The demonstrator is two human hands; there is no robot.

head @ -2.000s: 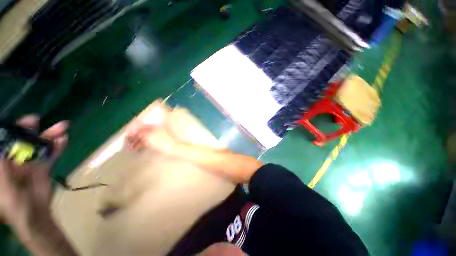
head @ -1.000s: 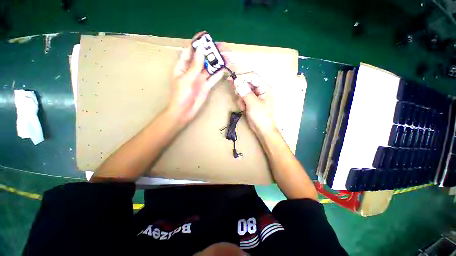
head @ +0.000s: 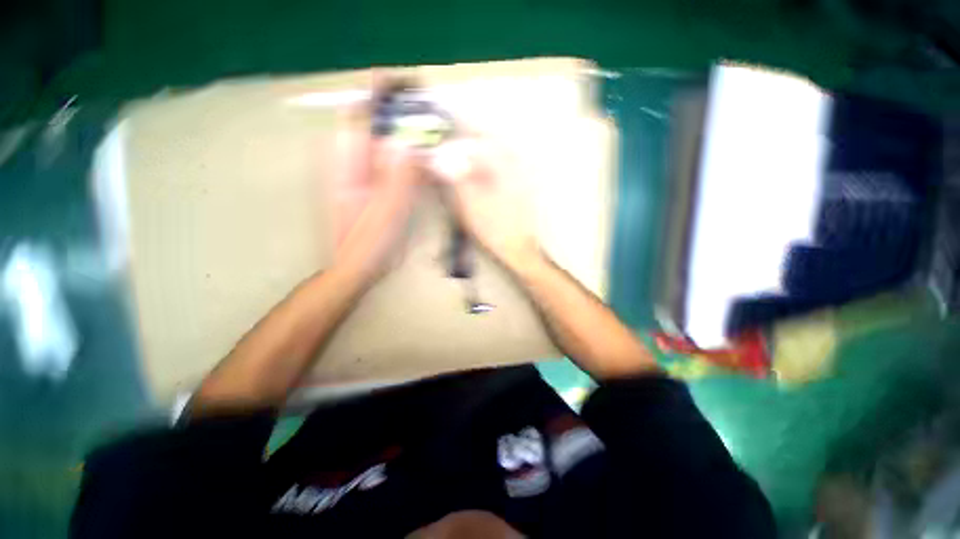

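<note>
The frame is blurred. A black adapter housing (head: 405, 114) with a pale and yellow circuit board showing is held at the far part of the cardboard sheet (head: 232, 242). My left hand (head: 371, 195) holds it from the near left side. My right hand (head: 479, 195) is close against it on the right; blur hides whether its fingers grip the housing or the cord. The dark cord bundle (head: 459, 256) hangs or lies just below my right hand, with its small plug tip toward me.
A crumpled white cloth or tissue (head: 38, 311) lies at the left on the green surface. At the right are stacked trays with black pieces (head: 868, 211) and a white area (head: 753, 190). A red-legged stool (head: 805, 347) stands below them.
Since one second ago the view has shifted and blurred. The housing has turned in my left hand, and my right hand has moved left, closer to it. The cord bundle is nearer my wrists.
</note>
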